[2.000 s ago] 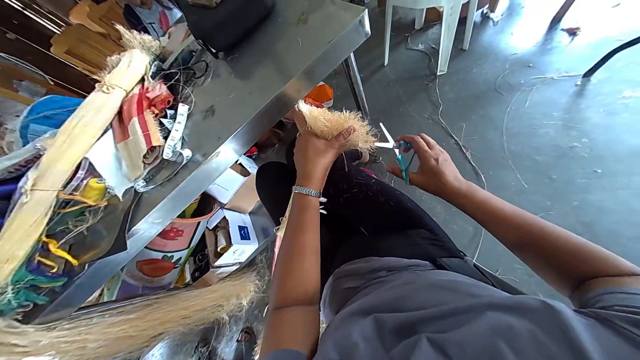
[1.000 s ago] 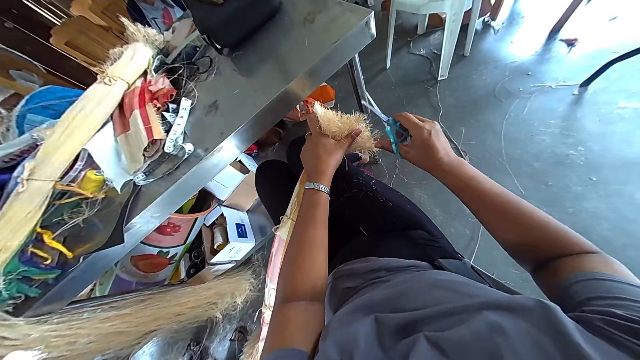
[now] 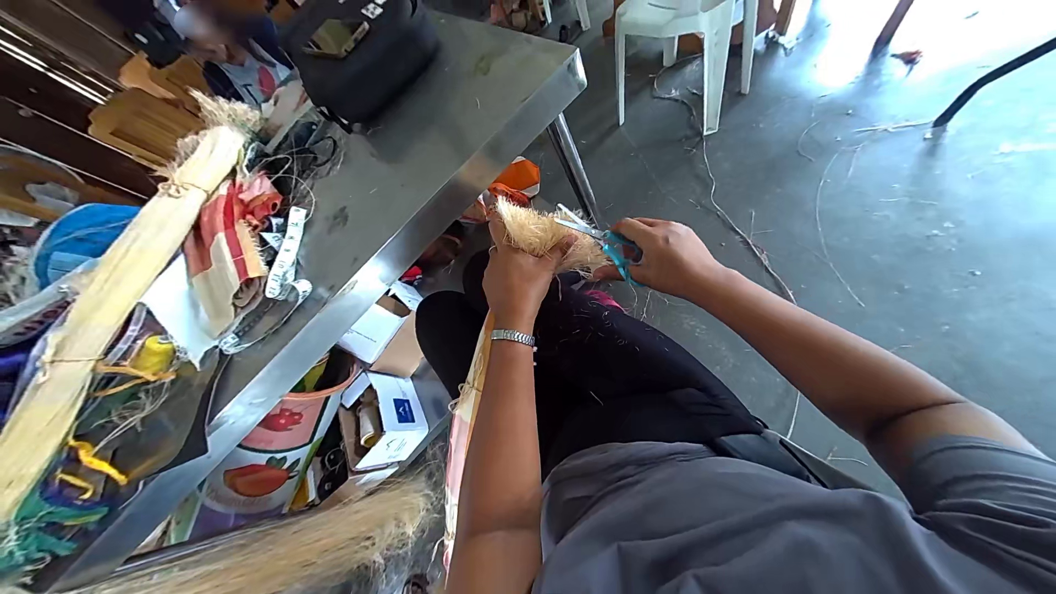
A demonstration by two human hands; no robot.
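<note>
My left hand (image 3: 521, 276) grips a bundle of pale plant fibre near its frayed end (image 3: 536, 229), above my knees. The bundle's lower length, tied with string and partly wrapped in cloth, runs down beside my left forearm. In my right hand (image 3: 667, 252) is a pair of scissors with turquoise handles (image 3: 617, 247). Their blades are parted and lie at the right side of the frayed tips. Fine fibre clippings are scattered over my black trousers (image 3: 610, 355).
A metal-topped table (image 3: 462, 91) on the left bears a black bag (image 3: 363, 58), a tied fibre bundle (image 3: 140, 272) and a measuring tape (image 3: 285, 256). Beneath it are open boxes (image 3: 396, 412). A white plastic chair (image 3: 672, 25) stands beyond. Another person (image 3: 247, 66) is at the upper left.
The scissors have shifted at the frayed end, and their blades now lie apart across its right side. My left hand has kept its hold on the bundle.
</note>
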